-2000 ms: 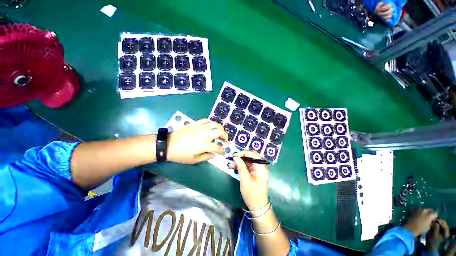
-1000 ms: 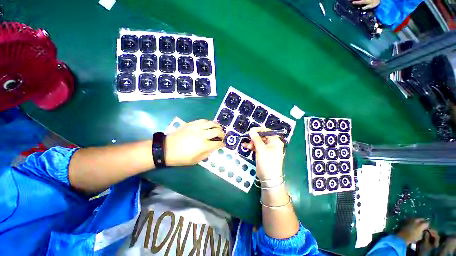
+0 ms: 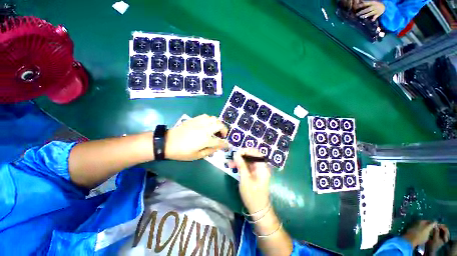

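A white card (image 3: 292, 159) with rows of black square housings lies tilted in front of me; its nearest row shows several pale centre rings. My left hand (image 3: 196, 139) is over the liner sheet (image 3: 219, 160), its fingertips by the card's lower left corner; whether they grip the sheet cannot be told. My right hand (image 3: 254, 175) holds dark tweezers (image 3: 254, 158) just below the card, with the tips over the liner sheet near my left fingers. My hands hide much of the liner sheet. Any piece in the tweezer tips is too small to tell.
A stacked card of bare housings (image 3: 175, 93) lies upper left, beside a red fan (image 3: 37, 70). A card of ringed housings (image 3: 313, 165) lies right, near black mesh (image 3: 349, 220), white sheets (image 3: 378, 205) and a metal frame (image 3: 416, 152). Other people's hands show at upper and lower right.
My right hand has moved from over the card down to the liner sheet, still holding the tweezers. A second ago it covered part of the ringed row, which now shows more fully.
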